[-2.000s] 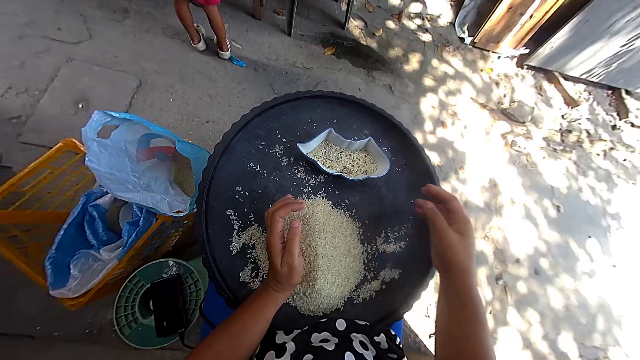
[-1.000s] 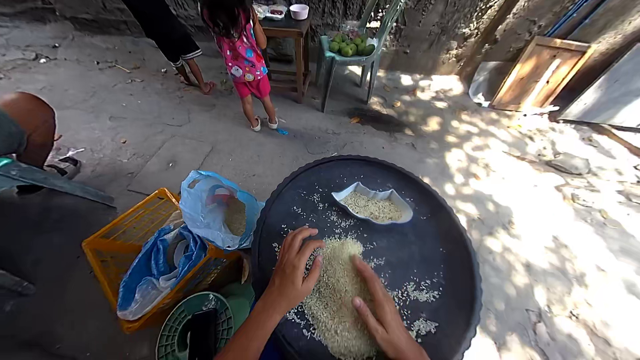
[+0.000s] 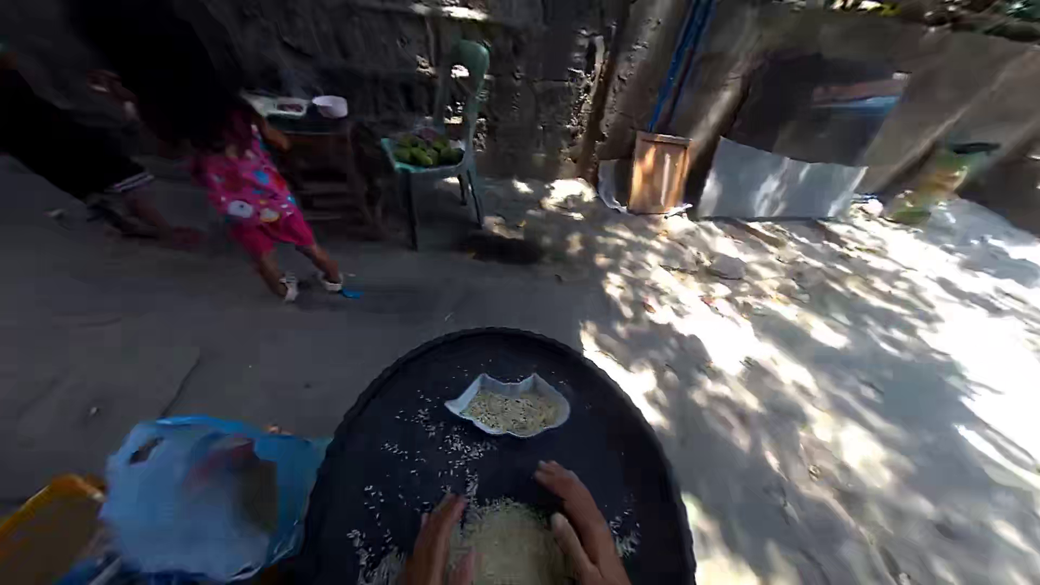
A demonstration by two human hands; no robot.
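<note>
A mound of rice grains (image 3: 508,540) lies on a round black tray (image 3: 642,455) with a ridged rim, at the bottom centre. My left hand (image 3: 439,544) rests against the left side of the mound, fingers pointing forward. On the right side, my right hand (image 3: 578,524) touches the mound with thumb and fingers apart. Beyond both hands sits a pale leaf-shaped dish (image 3: 513,406) with grains in it. Loose grains (image 3: 443,447) are scattered over the tray's left half. The lower parts of both hands are cut off by the frame's edge.
Blue plastic bags (image 3: 195,504) and a yellow crate (image 3: 53,512) stand left of the tray. Farther off, a person in pink (image 3: 260,195) and another in dark clothes (image 3: 73,146) stand near a small table (image 3: 325,162). A green chair (image 3: 471,154) holds green fruit (image 3: 426,152).
My right hand, at the tray's right rim two seconds ago, is now beside the mound. The view has tilted up strongly. The person in dark clothes appears more bent towards the one in pink.
</note>
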